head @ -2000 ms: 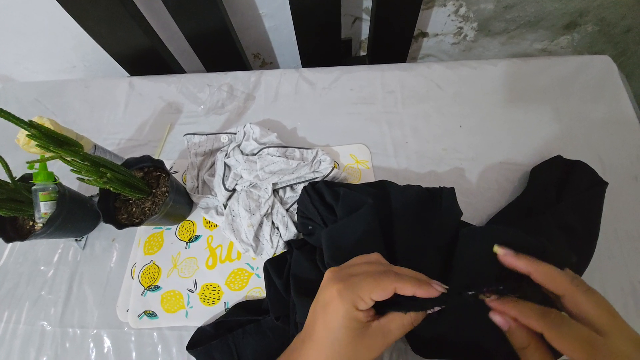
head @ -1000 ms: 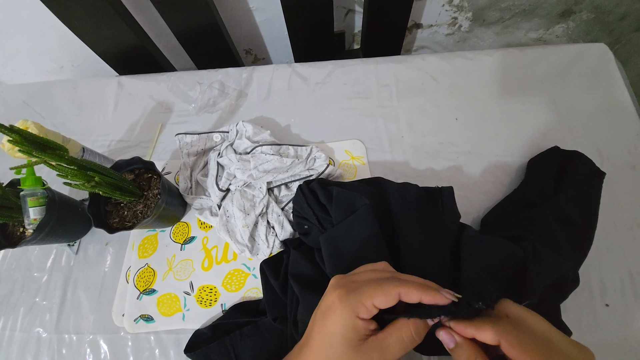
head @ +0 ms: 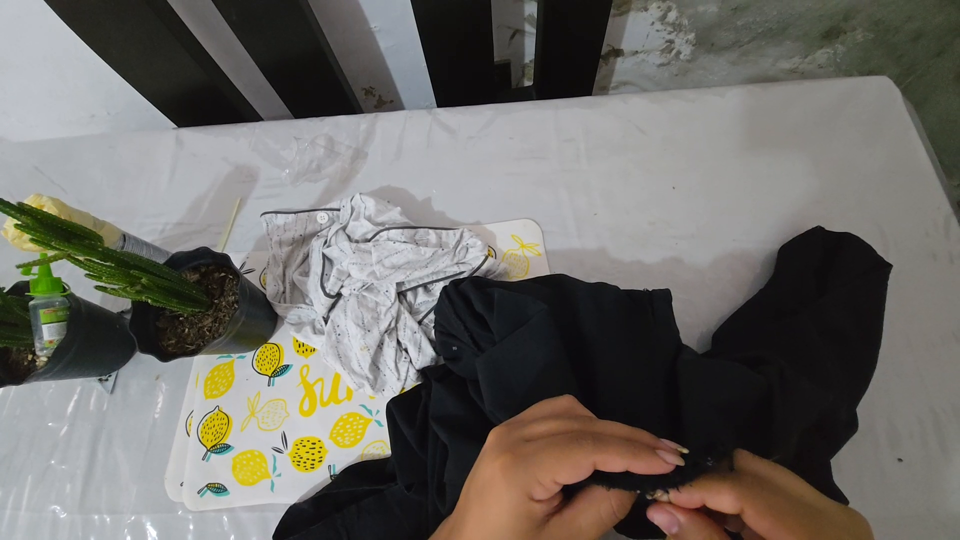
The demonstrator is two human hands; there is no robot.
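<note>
A black cloth garment (head: pixel 600 352) lies bunched across the lower right of the table. My left hand (head: pixel 555 465) pinches a frayed edge of it between thumb and fingers. Close beside it, my right hand (head: pixel 757 499) grips the same edge with its fingertips; something small and pale shows between the two hands, too small to name. A crumpled white patterned garment with dark piping (head: pixel 375 277) and a button lies behind the black cloth. Under both is a lemon-print placemat (head: pixel 247 420).
Two black plant pots (head: pixel 259 315) with cactus-like plants (head: pixel 135 277) stand at the left, near a small bottle with a green cap (head: pixel 49 315) and a yellow-topped item (head: pixel 67 217). A plastic-covered table (head: pixel 600 180) spans the view, with dark slats (head: pixel 285 52) behind.
My right hand, its fingers spread and raised two seconds ago, has closed in beside my left hand at the black edge. My left hand has kept its hold.
</note>
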